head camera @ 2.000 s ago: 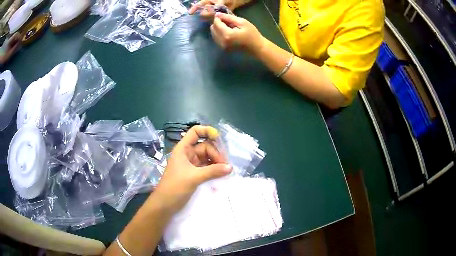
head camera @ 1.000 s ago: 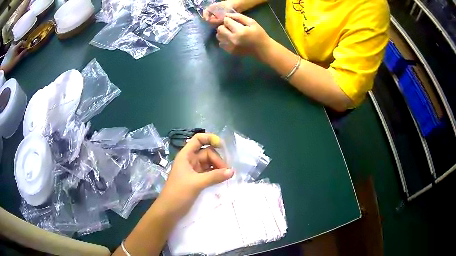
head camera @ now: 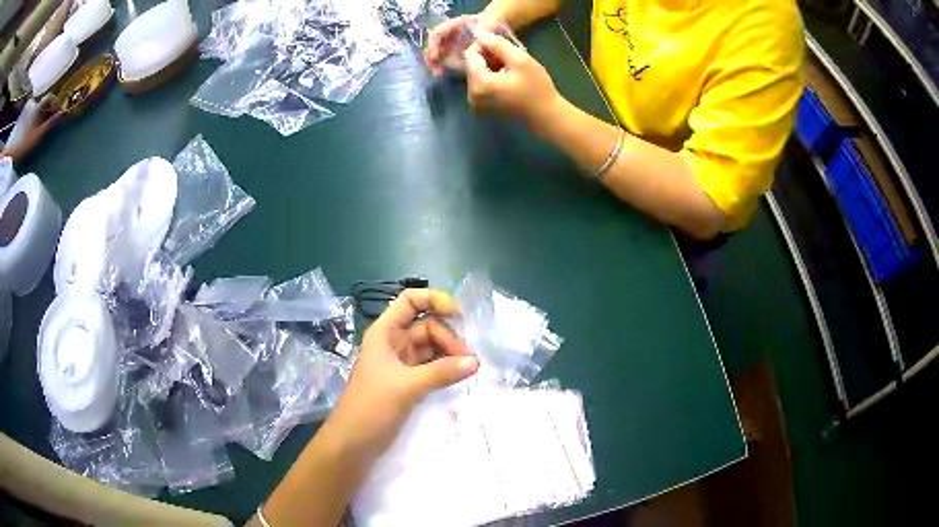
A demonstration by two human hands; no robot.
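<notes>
My left hand (head camera: 417, 350) reaches in from the lower left, thumb and fingers curled close together, with a yellowish cover on one fingertip. A clear film edge shows beside its fingertips; whether they pinch it cannot be told. A small pile of clear zip-lock bags (head camera: 521, 331) lies just beyond the fingertips. A flat whitish stack of empty bags (head camera: 525, 448) with pinkish lines lies below the hand at the table edge. A looped black cable (head camera: 373, 295) lies behind the hand, partly hidden by it. My right hand is not in view.
Crinkled bagged cables (head camera: 206, 355) heap at left beside white round parts (head camera: 78, 358). Another bag heap (head camera: 299, 57) lies at the far side. A person in a yellow T-shirt (head camera: 700, 93) handles something small and clear opposite. Blue bins (head camera: 870, 211) sit on a rack at right.
The view has shifted, so the table's things appear slightly lower and further right. My left hand keeps nearly the same pose. The other person's hands have moved slightly apart.
</notes>
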